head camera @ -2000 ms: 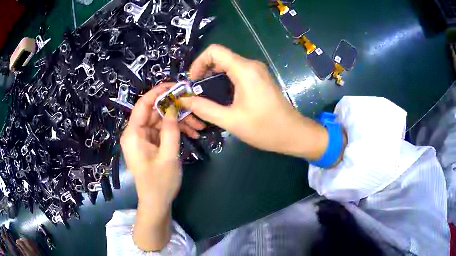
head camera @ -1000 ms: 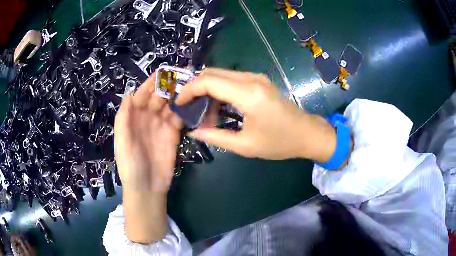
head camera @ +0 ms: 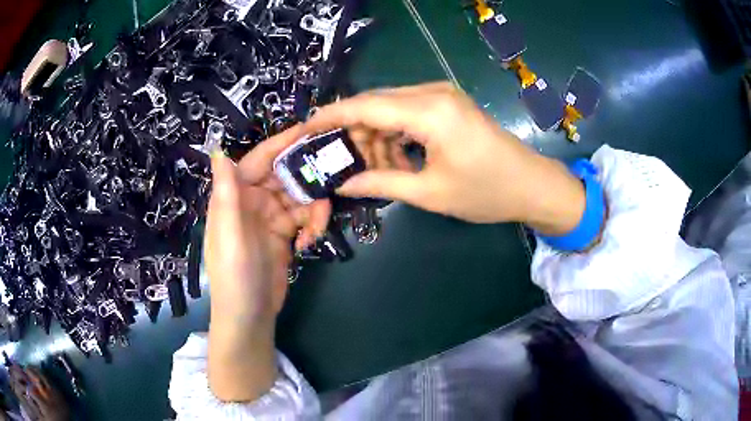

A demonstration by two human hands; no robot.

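Observation:
The watch case (head camera: 292,182) has a silver-white rim and lies on the fingers of my left hand (head camera: 247,222). The display screen (head camera: 327,164) lies over the case's open side and is lit with white and green. My right hand (head camera: 428,156) holds the screen's right edge between thumb and fingers, a blue band around the wrist. The innards of the case are hidden under the screen. Whether the screen sits flush in the case, I cannot tell.
A large heap of spring clips (head camera: 107,189) covers the left side of the green mat (head camera: 395,296). Several dark display screens (head camera: 541,105) with orange flex cables lie at the upper right. A pale-rimmed watch (head camera: 44,67) lies at the upper left. Another person's fingers (head camera: 37,395) show at the lower left.
The screen has turned from its dark back to its lit face and now covers the case, whose yellow innards are hidden. My right hand has moved slightly right and up.

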